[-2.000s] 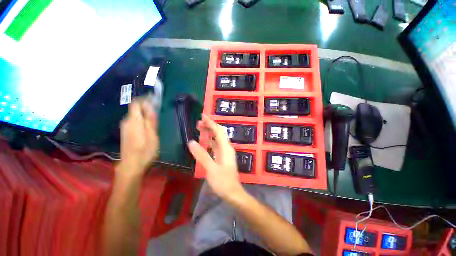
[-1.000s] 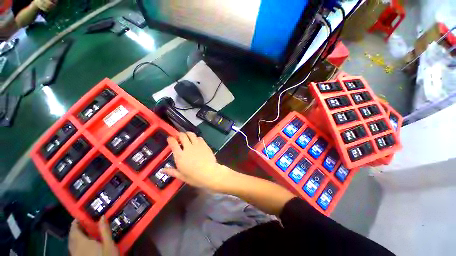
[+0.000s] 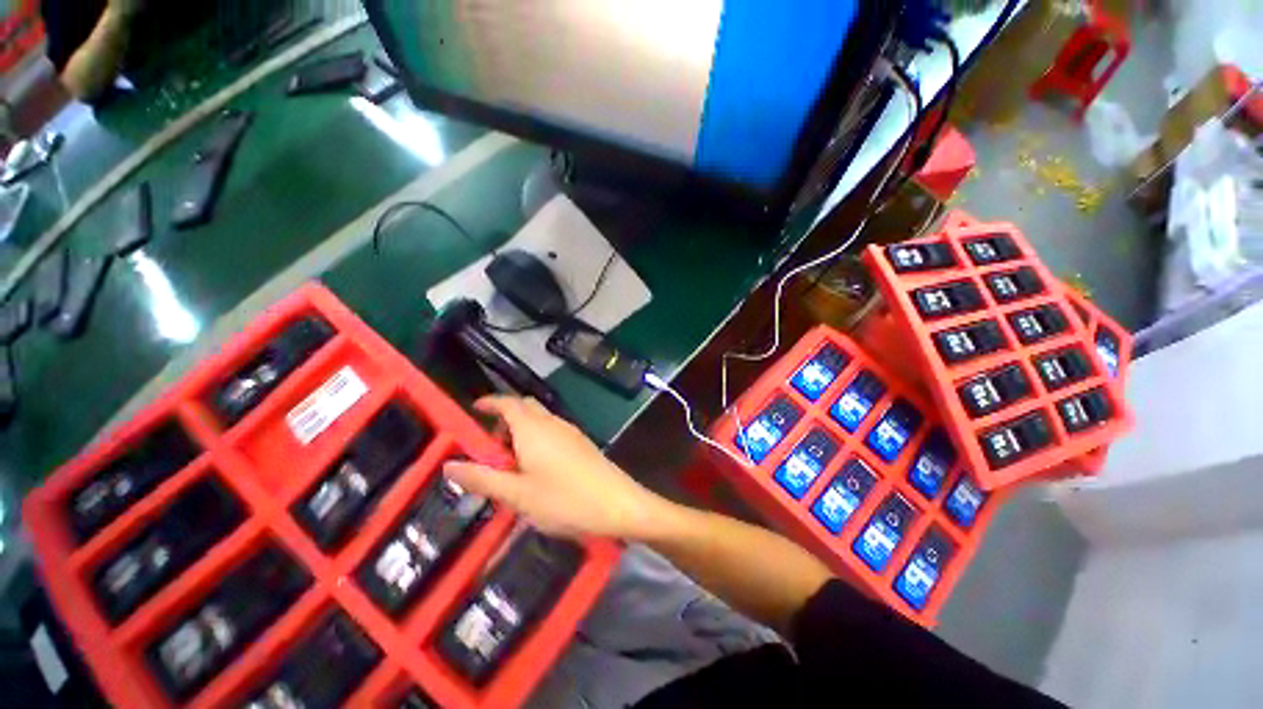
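Note:
A red-orange phone tray [image 3: 321, 558] fills the lower left, tilted and cut off by the bottom edge. Black handsets lie in its pockets. One pocket holds only a white barcode label [image 3: 328, 403]. My right hand [image 3: 551, 468] grips the tray's right rim, thumb over the inner side and fingers outside. My left hand is not in view. A handset [image 3: 600, 356] with a white data cable [image 3: 677, 402] plugged into its end lies on the bench to the right. A black scanner [image 3: 488, 356] lies beside it, partly hidden by the tray.
A mouse [image 3: 528, 285] sits on a pale pad [image 3: 610, 272] below a monitor [image 3: 596, 83]. At right, a tray of blue-screened phones [image 3: 820, 515] stands beside a stacked tray of black handsets [image 3: 947, 349]. Loose handsets [image 3: 211, 168] and another person's arm [image 3: 100, 53] are at upper left.
The view has turned to the right since the first frame. Since the second, the held tray looks larger and nearer, and my left hand has gone out of view. My right hand stays on the rim.

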